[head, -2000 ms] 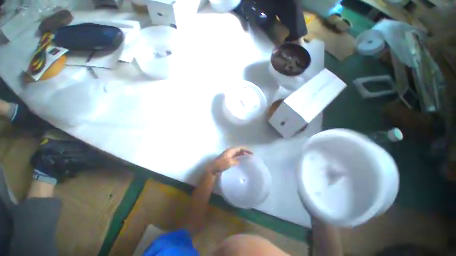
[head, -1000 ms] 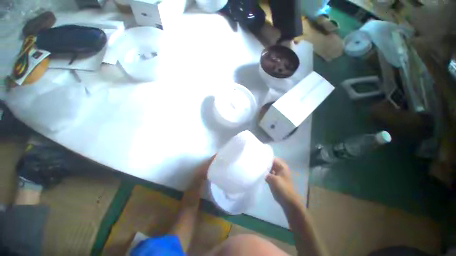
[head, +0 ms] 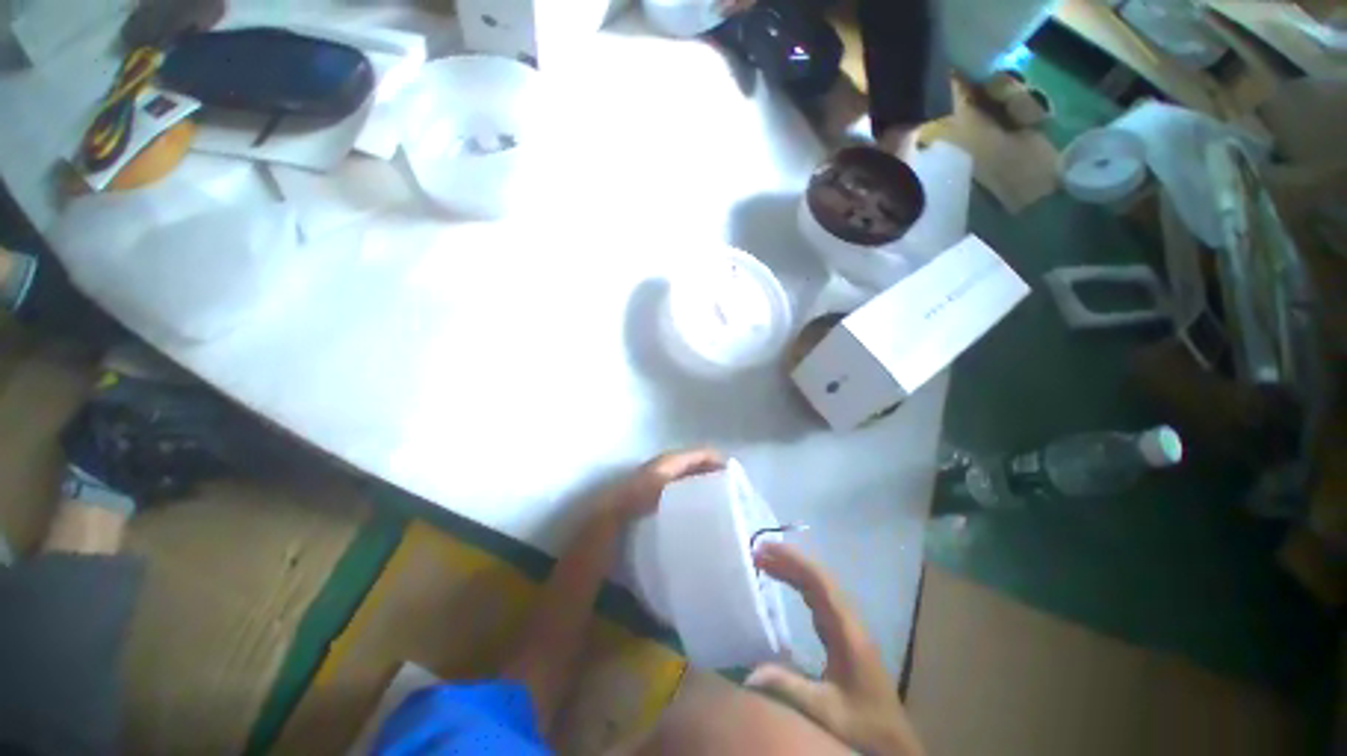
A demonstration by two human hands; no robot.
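A white round plastic bowl (head: 706, 573) stands tilted on its side near the sheet's front edge, its opening facing right. My left hand (head: 672, 476) is on the bowl's upper left rim and holds it; part of the fingers is hidden. My right hand (head: 827, 635) is at the bowl's open side, thumb and fingers apart, with the fingertips at the opening. A thin dark wire-like item (head: 780, 529) shows at the fingertips; whether the hand grips it cannot be told. Another white part lies partly hidden behind the bowl.
A shallow white bowl (head: 727, 310), a white carton (head: 916, 332) and a dark-lined bowl (head: 866, 198) are on the white sheet. A dark pouch (head: 266, 74) lies far left. A water bottle (head: 1086, 461) lies on the green floor at right. Another person's arm (head: 904, 67) reaches in.
The upper bowl has turned from facing down over the other part to standing on its side. My right hand has moved from its outer side to its opening. The thin dark item now shows.
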